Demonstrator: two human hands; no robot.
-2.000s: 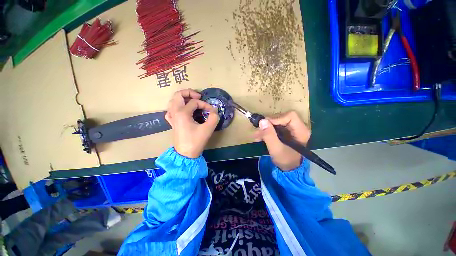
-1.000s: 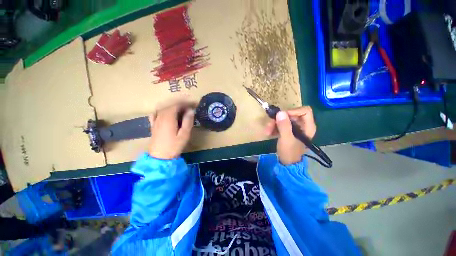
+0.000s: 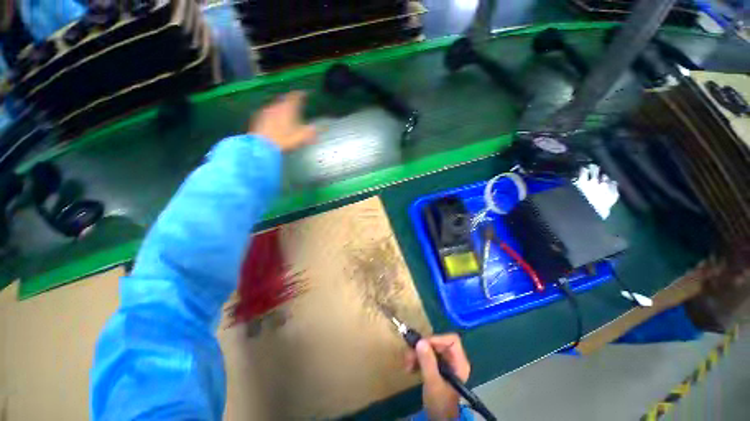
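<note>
My right hand [image 3: 442, 362] holds the black-handled soldering iron [image 3: 448, 375] at the lower middle, its tip over the scattered gold-brown bits [image 3: 380, 279] on the cardboard sheet [image 3: 329, 362]. My left hand [image 3: 284, 122] is stretched out over the conveyor [image 3: 329, 152], blurred, with fingers apart and nothing seen in it. A black headphone [image 3: 370, 89] lies on the conveyor just right of it, not touching. The red wires [image 3: 265, 278] lie in a pile on the cardboard, partly hidden by my left sleeve.
The blue tray [image 3: 477, 314] holds the iron stand with yellow sponge [image 3: 461, 264], red-handled pliers [image 3: 521, 267] and a pale ring [image 3: 505, 192]. A black station box [image 3: 576, 222] is at its right. More headphones lie along the conveyor; dark stacks stand behind it.
The view has swung up to the conveyor. My left hand has left the headphone on the cardboard and reached forward over the conveyor. My right hand still holds the iron.
</note>
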